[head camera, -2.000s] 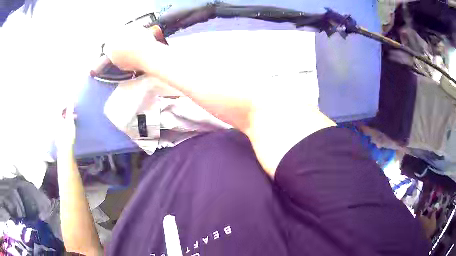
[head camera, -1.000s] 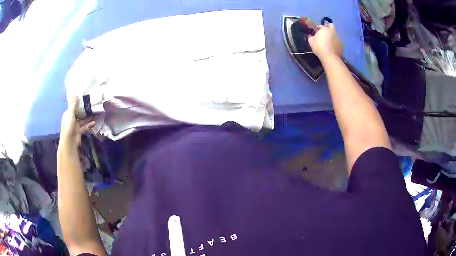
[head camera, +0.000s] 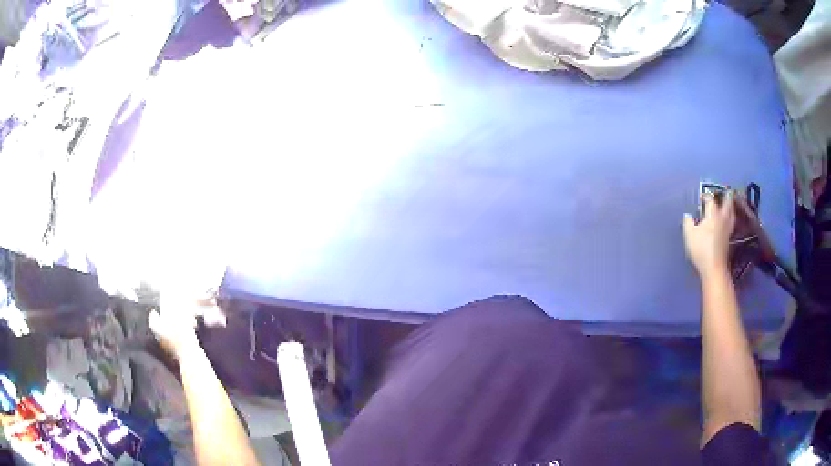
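The steam iron (head camera: 713, 194) stands at the right end of the blue pressing table, partly covered by my right hand (head camera: 715, 238). My right hand lies over its handle, thumb apart; whether it grips the handle is unclear. My left hand (head camera: 182, 320) is at the table's front left edge, washed out by glare, beside white cloth. A white garment (head camera: 191, 218) lies on the left side, so overexposed that its outline and contact with the hand cannot be told.
The blue pressing table (head camera: 547, 182) spans the view. A crumpled pale garment pile (head camera: 583, 36) lies on its far side. More cloth (head camera: 46, 146) is heaped at the far left. The black hose (head camera: 774, 273) runs off the right edge. A white stick (head camera: 301, 400) shows at bottom centre.
The white garment has gone from in front of me; white cloth is now at the left. My right hand and the iron are farther right. The view has shifted, showing the pile on the far side.
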